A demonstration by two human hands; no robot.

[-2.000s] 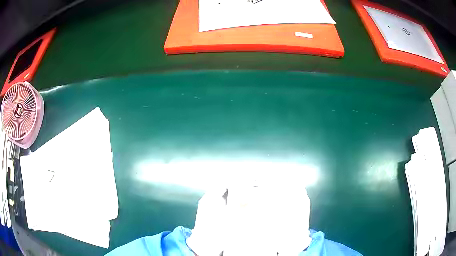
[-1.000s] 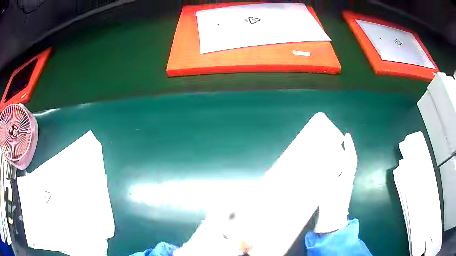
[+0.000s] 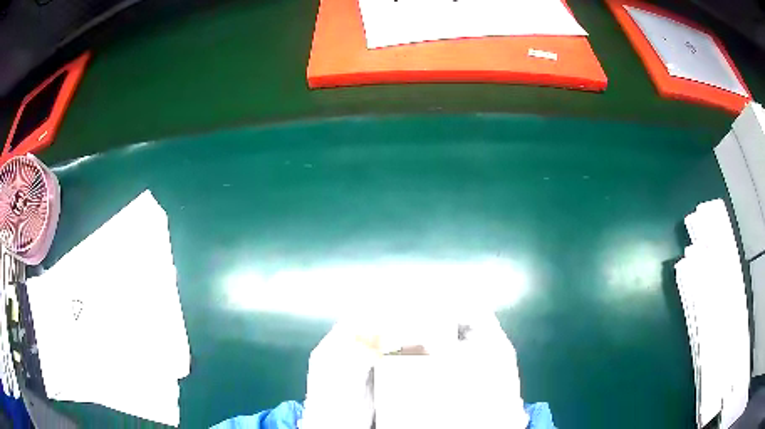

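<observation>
A small white folded piece (image 3: 424, 394) is held near my body at the bottom centre, glaring white. My left hand (image 3: 335, 377), in a white glove, is on its left side. My right hand (image 3: 495, 369), also in a white glove, is on its right side. Glove and piece blend in the glare, so the single fingers cannot be told apart. Light-blue sleeves show at both wrists. The lower end of the piece is cut off by the frame's edge.
White sheets (image 3: 117, 318) lie at left beside a pink fan (image 3: 25, 205). White pieces (image 3: 713, 310) are stacked at right, with white blocks (image 3: 742, 180) beyond. Orange pads (image 3: 457, 71) lie on the belt, the middle one bearing a white sheet (image 3: 470, 21).
The white piece and my right hand, stretched out to the right a second ago, have come back close to my body. Both hands are now together at the piece. The view has tilted down.
</observation>
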